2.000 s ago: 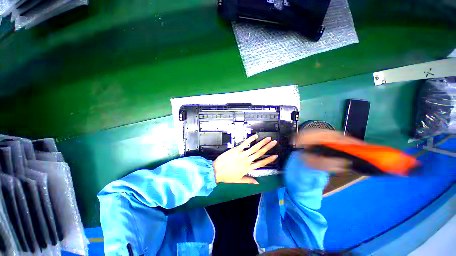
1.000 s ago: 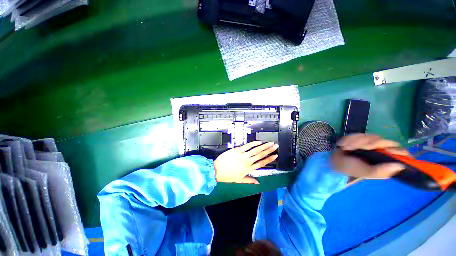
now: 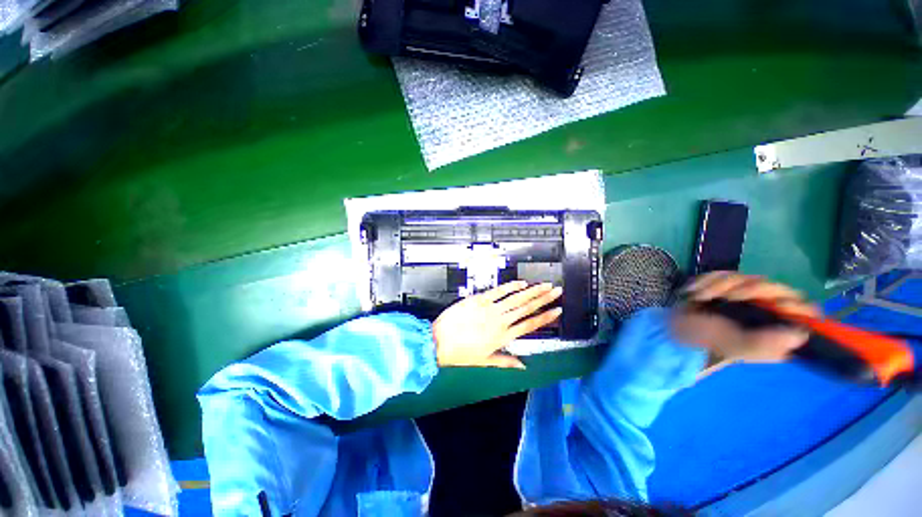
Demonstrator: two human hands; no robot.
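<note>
A black ribbed tray unit (image 3: 581, 273) with white pieces at its middle lies flat on a whitish foam sheet (image 3: 475, 194) in front of me. My left hand (image 3: 497, 325) lies flat on the tray's lower middle with its fingers spread, gripping nothing. My right hand (image 3: 743, 315) is to the right of the tray, near the round screw dish (image 3: 640, 278), and is closed around an orange and black electric screwdriver (image 3: 854, 348). The hand is slightly blurred, and the screwdriver's tip cannot be made out.
Another black tray (image 3: 485, 40) lies on a foam sheet (image 3: 536, 116) on the green belt (image 3: 233, 131). A smartphone (image 3: 721, 235) lies right of the dish. A dark plastic bag (image 3: 878, 217) is at far right. Wrapped panels (image 3: 76, 394) stand at far left.
The tray and foam sheet on the belt have moved left. My right hand has moved right with the screwdriver, uncovering the dish. My left hand has barely moved.
</note>
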